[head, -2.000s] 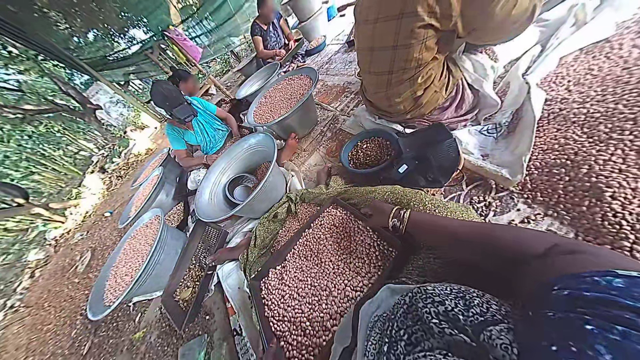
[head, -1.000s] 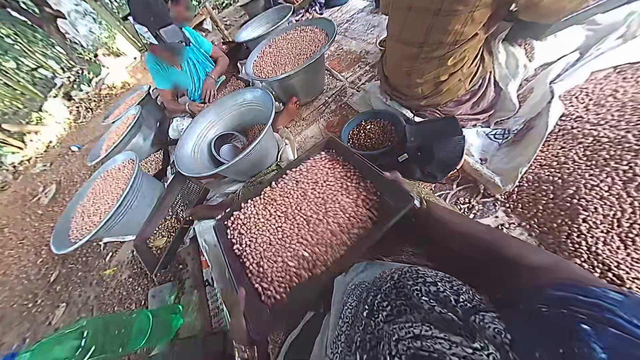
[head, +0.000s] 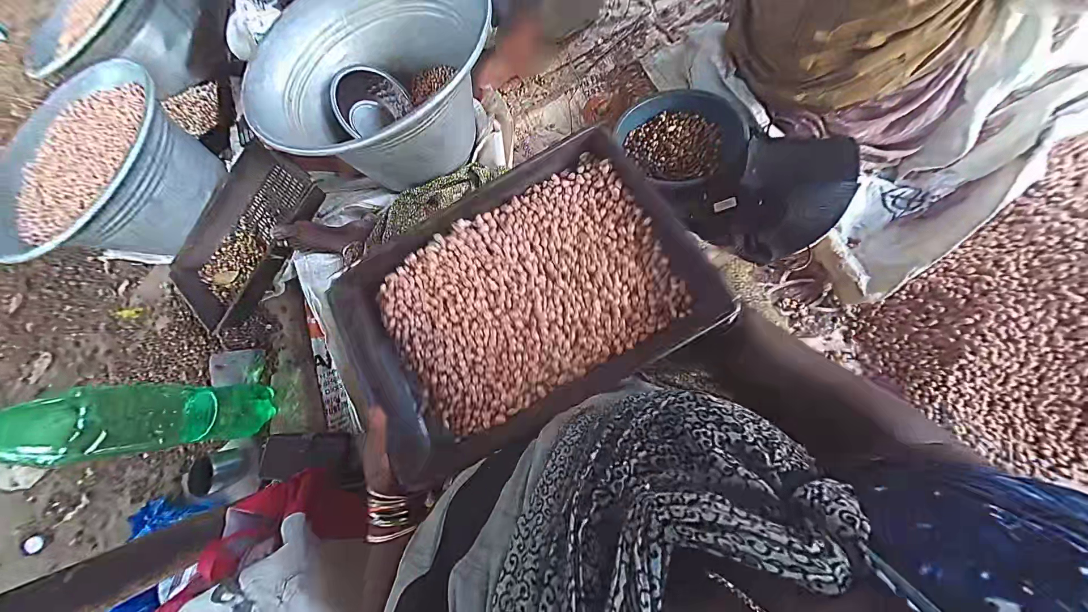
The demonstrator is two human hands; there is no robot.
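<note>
A dark rectangular tray [head: 361,340] full of small pinkish-brown nuts or seeds [head: 535,289] is held tilted above my lap. My left hand [head: 378,450], with bangles at the wrist, grips its lower left corner. My right hand [head: 710,331] is mostly hidden behind the tray's right end, where my forearm reaches it. Just beyond the tray stands a large metal tub [head: 408,153] with a smaller metal vessel [head: 370,102] and some darker seeds inside. To the left, a perforated tray [head: 200,289] holds a few seeds and bits, near my bare foot [head: 319,236].
A green plastic bottle [head: 110,421] lies at left, near a metal cup [head: 225,472]. Another metal tub [head: 178,187] brims with nuts. A blue bowl [head: 642,110] of darker seeds and a black cap-like object [head: 799,191] are beyond the tray. Nuts are heaped [head: 986,331] at right, near a seated person's clothing [head: 858,51].
The filled tray has come up off my lap area and now hangs tilted in my hands. My left hand and its bangles have come into sight. The view has moved down and closer.
</note>
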